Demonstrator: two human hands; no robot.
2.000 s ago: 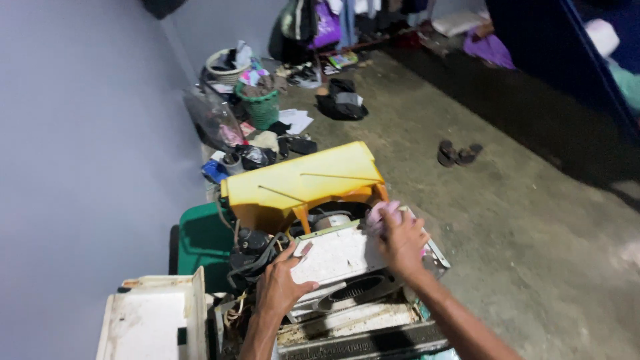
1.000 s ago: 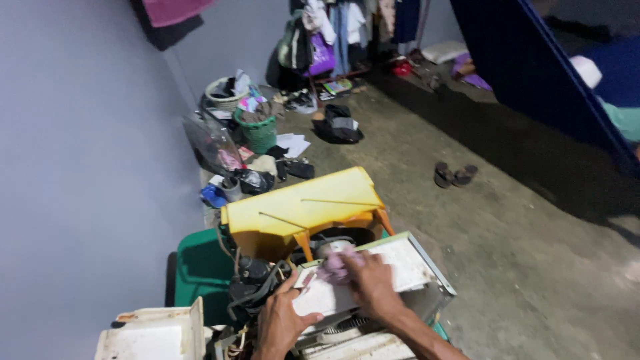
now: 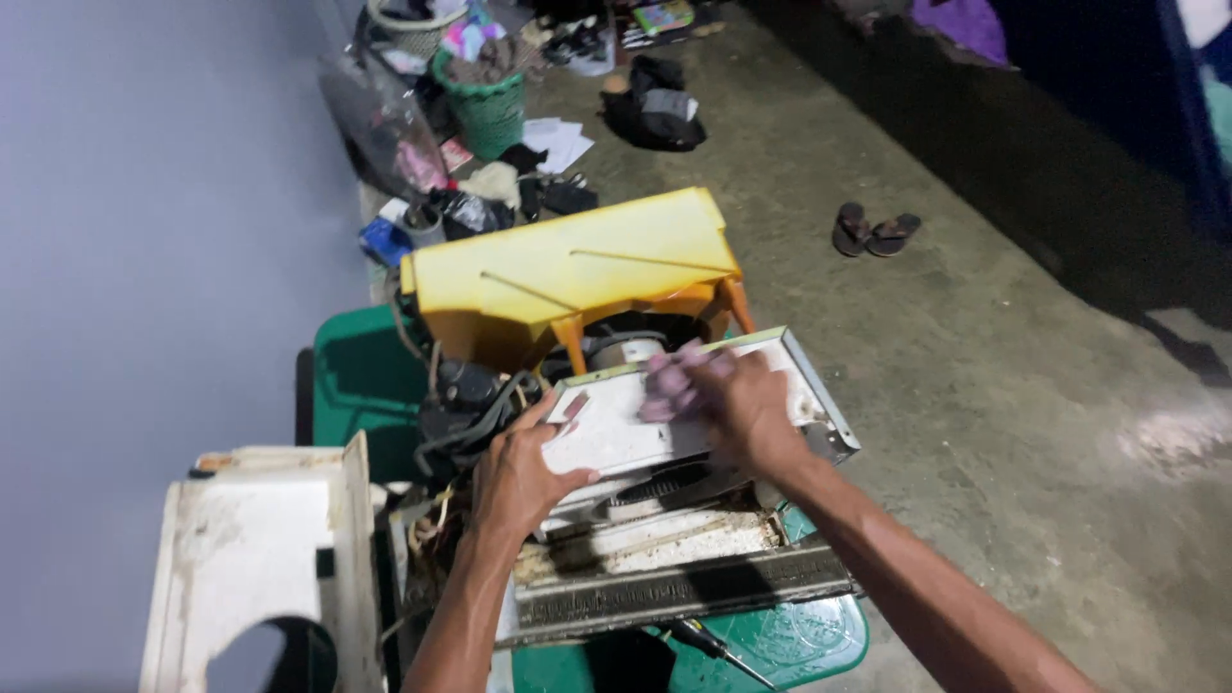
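My left hand [image 3: 525, 472] grips the left end of a white metal panel [image 3: 616, 423], thumb on its front edge. My right hand [image 3: 746, 404], slightly blurred, presses a crumpled pink cloth [image 3: 674, 385] on the panel's face. The panel is tilted over a dirty, opened appliance chassis [image 3: 674, 587] with a vented part below. Behind it stands a yellow plastic housing [image 3: 577, 250] with orange legs. Black parts and cables [image 3: 472, 399] lie left of the panel. A screwdriver [image 3: 717, 650] lies at the front on a green plastic surface [image 3: 818, 635].
At the lower left stands a stained white plastic cover [image 3: 241, 539] with a round cutout, near the wall [image 3: 173, 241]. On the concrete floor are sandals [image 3: 874, 231], a black bag-like item [image 3: 654, 111], papers [image 3: 558, 144] and a green basket [image 3: 486, 115].
My right hand with the pink cloth has moved over the panel, from its right part towards the left, then back somewhat to the right. My left hand still holds the panel's left end.
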